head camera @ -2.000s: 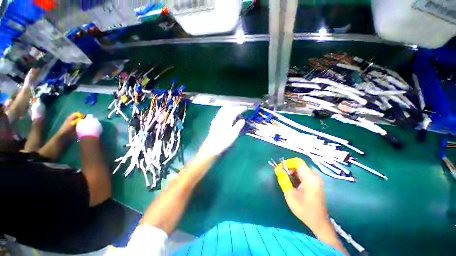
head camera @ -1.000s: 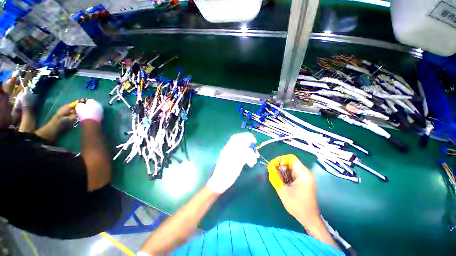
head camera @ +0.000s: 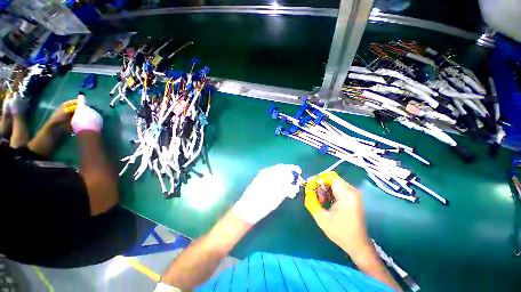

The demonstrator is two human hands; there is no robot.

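My left hand [head camera: 268,193], in a white glove, is closed on a small blue connector housing [head camera: 295,177] at the end of a white harness. My right hand [head camera: 337,199] has yellow coverings on thumb and finger and is closed on thin dark and reddish leads [head camera: 323,194]. The fingertips of both hands almost meet, with short leads between them. Behind them lies the near harness pile [head camera: 354,149], white lengths with blue ends at the upper left. Which lead tips meet the housing is too small to tell.
The left harness pile [head camera: 171,131] lies on the green bench [head camera: 251,137]. A tangled pile [head camera: 417,94] lies at the right rear, behind a metal post [head camera: 345,51]. A sleeved length [head camera: 394,265] lies beside my right forearm. A neighbour's gloved hand [head camera: 87,118] works at left.
My left hand has come from the near pile toward my right hand and now holds a blue-ended harness. The hands have closed together. The camera view has shifted slightly.
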